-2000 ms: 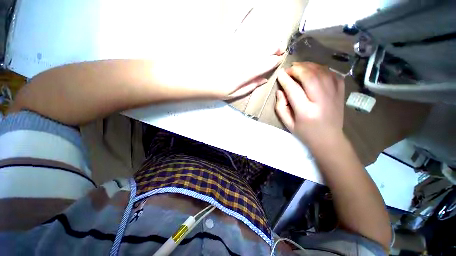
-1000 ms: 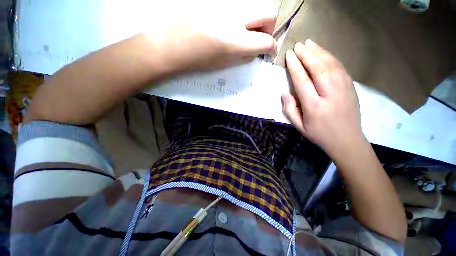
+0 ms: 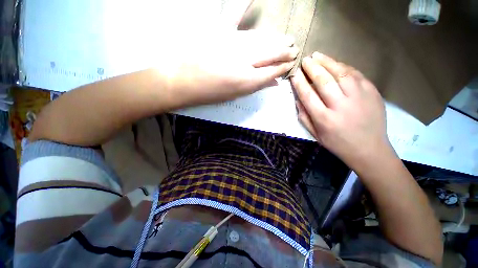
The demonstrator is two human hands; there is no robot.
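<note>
The khaki garment panel (image 3: 367, 47) lies on the white table, from the top middle to the right. A narrow seamed strip (image 3: 301, 31) runs down its left part to between my hands. My left hand (image 3: 262, 57) is washed out by glare; its fingertips are on the strip's lower end and seem to grip it. My right hand (image 3: 340, 99) lies just right of the strip, fingertips pressing on the cloth by its edge. The cloth under the fingers is hidden.
The white table's front edge (image 3: 251, 123) crosses below my hands. A white ribbed knob (image 3: 424, 11) is at the top right, over the panel. Khaki cloth (image 3: 139, 152) hangs near my left sleeve. Dark machine parts and bundles (image 3: 451, 201) are below the table at right.
The view has shifted off the machine head. The panel has come toward me. My left fingers have moved from the cloth edge onto the strip, which now lies flatter.
</note>
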